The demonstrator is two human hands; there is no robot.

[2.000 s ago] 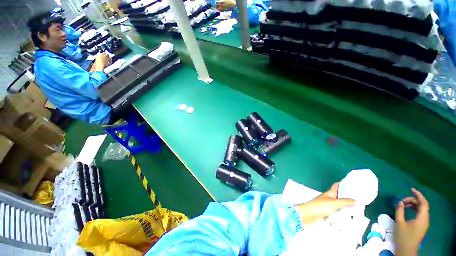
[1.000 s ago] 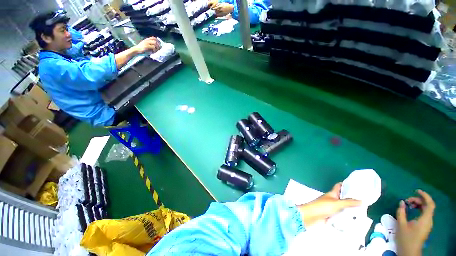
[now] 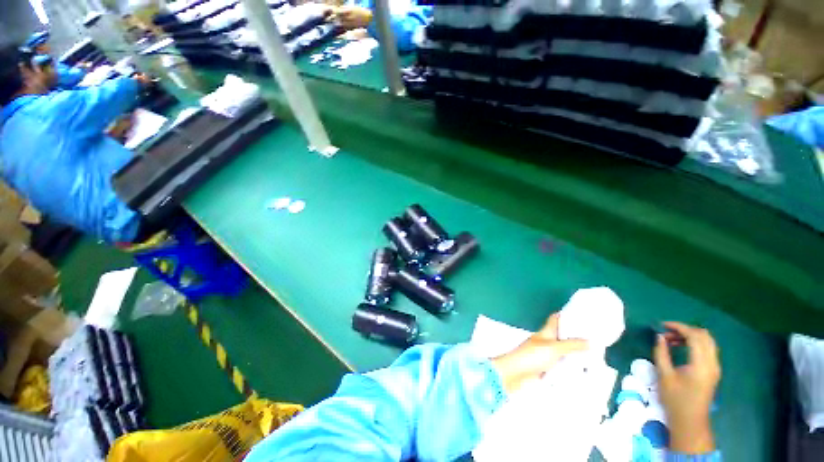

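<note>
My left hand holds a bright white rounded piece, perhaps a bag or sheet around something; its contents are hidden. My right hand is raised to its right, apart from it, thumb and forefinger close together. A small dark spot shows at the fingertips; I cannot tell if it is held. A white stack lies below my left hand, overexposed. White and blue round discs lie between the stack and my right hand. Several black cylinders lie loose on the green bench, left of my hands.
Two white discs lie farther left. A black tray stands at the bench's far left beside a person in blue. A white post and a tall black-and-white tray stack stand across. A yellow bag is below left.
The view has turned right, so the bench things appear farther left. The person at left reached to the white bundle on the tray and has drawn back. My left hand keeps the white piece.
</note>
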